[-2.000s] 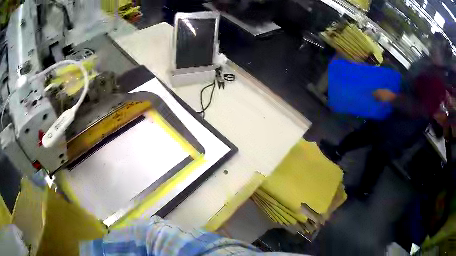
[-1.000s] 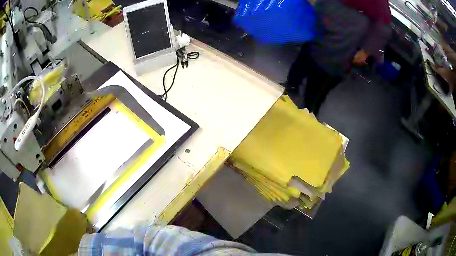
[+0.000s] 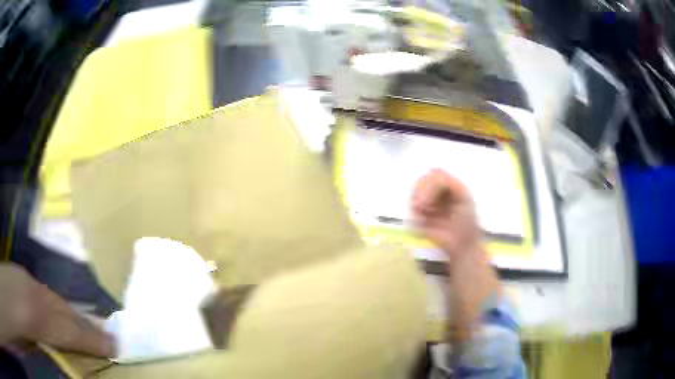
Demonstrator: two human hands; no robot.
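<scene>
A large limp yellow panel, tan back up (image 3: 222, 185), spreads from the left to the middle, folded over at the bottom. My left hand (image 3: 59, 318), blurred at the lower left edge, grips its near left corner. A white piece (image 3: 166, 296) lies against the panel beside my left fingertips. My right hand (image 3: 444, 207), also blurred, is over the white middle of the yellow-and-black edged template frame (image 3: 529, 200), fingers curled in, with nothing seen in it. The yellow-brown clamp bar (image 3: 444, 115) is beyond it.
A bright yellow panel stack (image 3: 140, 89) is at the upper left. The white sewing machine head (image 3: 363, 85) and lamp (image 3: 392, 62) are above the frame. The control screen (image 3: 596, 100) stands at the right on the white table (image 3: 599, 259). More yellow panels (image 3: 570, 355) show at the lower right.
The view has swung left, so the frame and machine now sit further right. Both hands have come into view, and the tan-backed panel is now spread across the left and middle.
</scene>
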